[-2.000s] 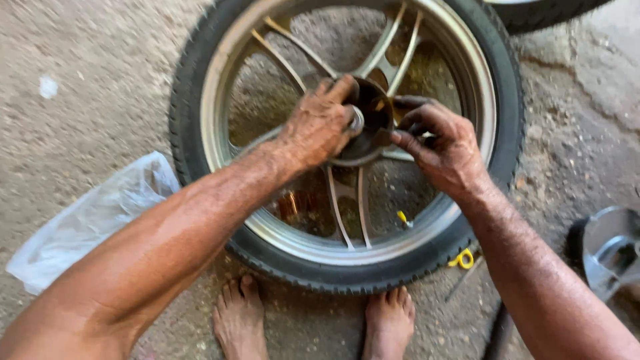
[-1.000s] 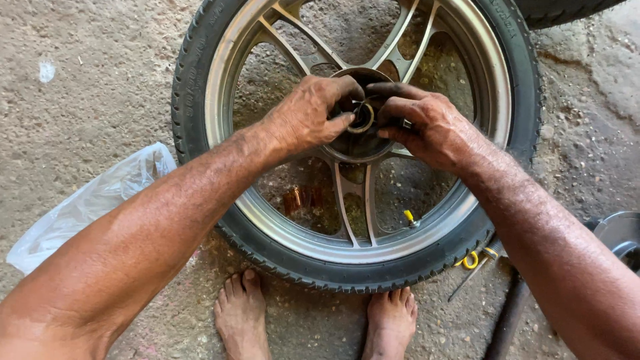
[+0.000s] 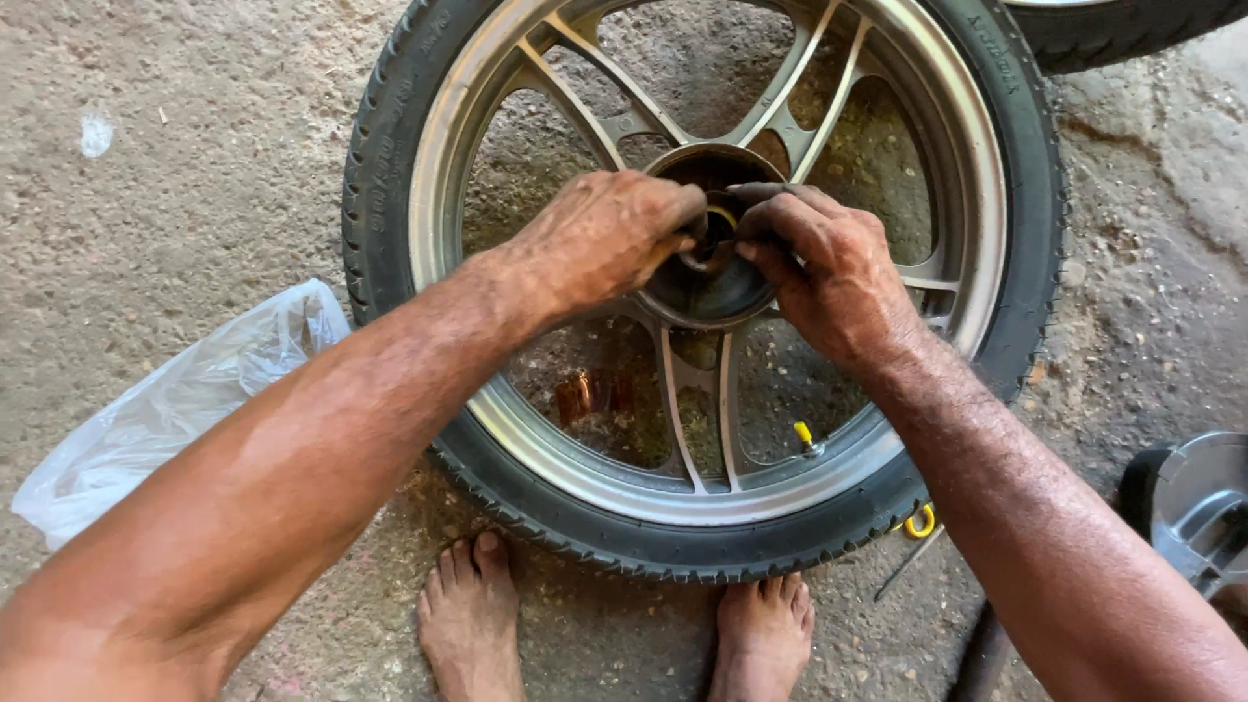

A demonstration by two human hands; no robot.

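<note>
A cast alloy motorcycle wheel with a black tyre (image 3: 385, 185) lies flat on the ground. At its middle is the round metal hub (image 3: 710, 312), dark inside. My left hand (image 3: 614, 234) reaches in from the left, its fingertips bent down at the hub's centre. From the right comes my right hand (image 3: 829, 258), thumb and fingers at the opposite side of the same centre. Between them shows a small ring (image 3: 721, 216) with a yellowish edge; the fingers hide whether they grip it. A valve with a yellow cap (image 3: 803, 434) stands on the rim.
A clear plastic bag (image 3: 185, 400) lies on the rough concrete at the left. My bare feet stand at the tyre's near edge. At the lower right are a yellow ring-shaped handle (image 3: 919, 522), a dark bar (image 3: 980, 653) and a grey metal part (image 3: 1204, 497). Another tyre (image 3: 1121, 34) lies top right.
My left fingers have drawn slightly apart from the right ones, and the ring's opening shows between them. Both hands remain at the hub.
</note>
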